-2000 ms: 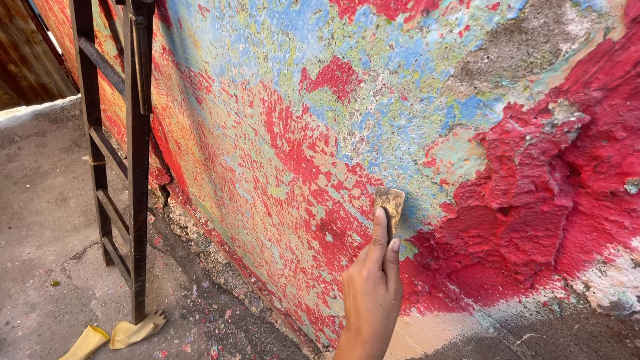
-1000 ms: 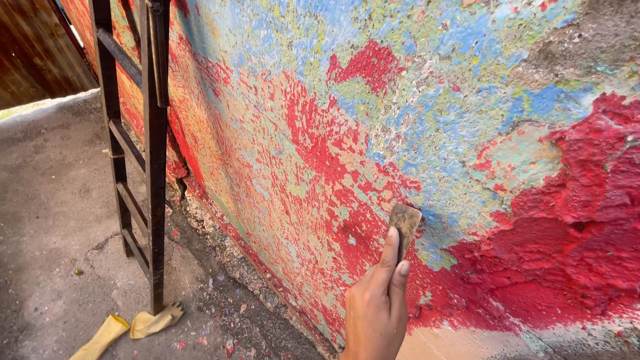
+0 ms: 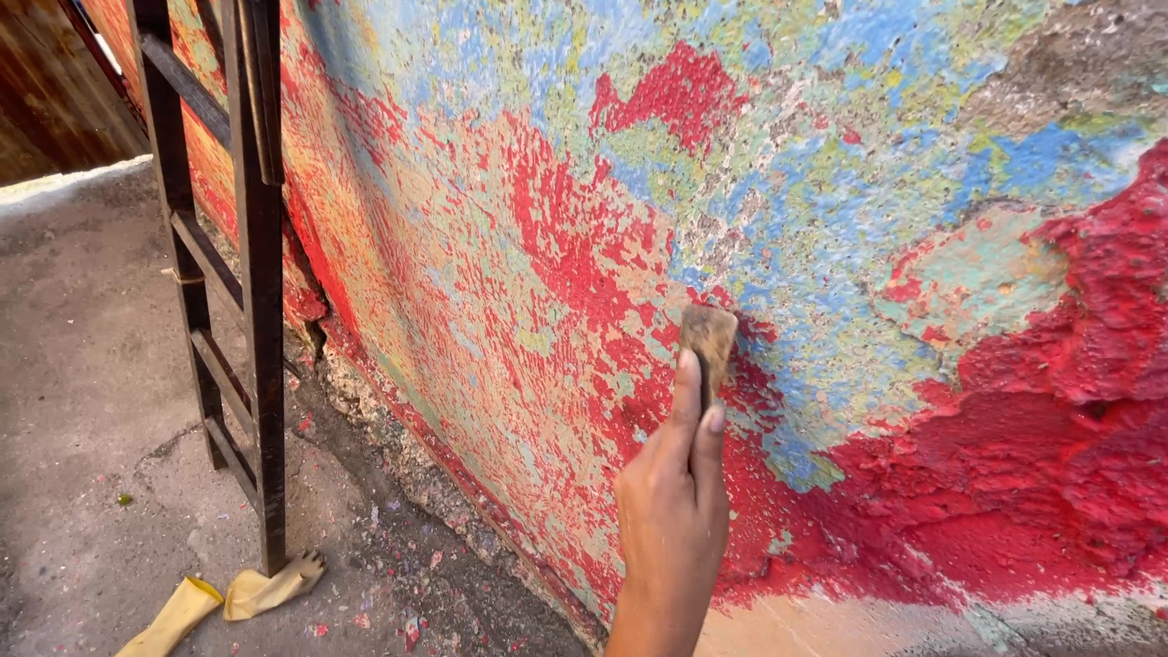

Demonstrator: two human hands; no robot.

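Observation:
My right hand (image 3: 675,493) reaches up from the bottom of the head view, shut on a scraper (image 3: 710,333) with a worn, paint-stained blade. The blade's top edge is at the painted wall (image 3: 547,347), over a patch of red paint. Around it the wall shows flaking red, with blue, green, yellow and peach layers. Thick, rough red paint (image 3: 985,474) covers the lower right. My fingers hide most of the scraper's handle. My left hand is out of the frame.
A dark ladder (image 3: 260,365) stands at the left, close to the wall. By its foot, yellow rubber gloves (image 3: 274,589) lie on the concrete floor (image 3: 82,411). Paint chips litter the wall's base. Rusty corrugated metal sheet (image 3: 55,91) is at the upper left.
The view has shifted somewhat, with the ladder now farther right in it. My right hand still grips the scraper, its blade at nearly the same part of the wall.

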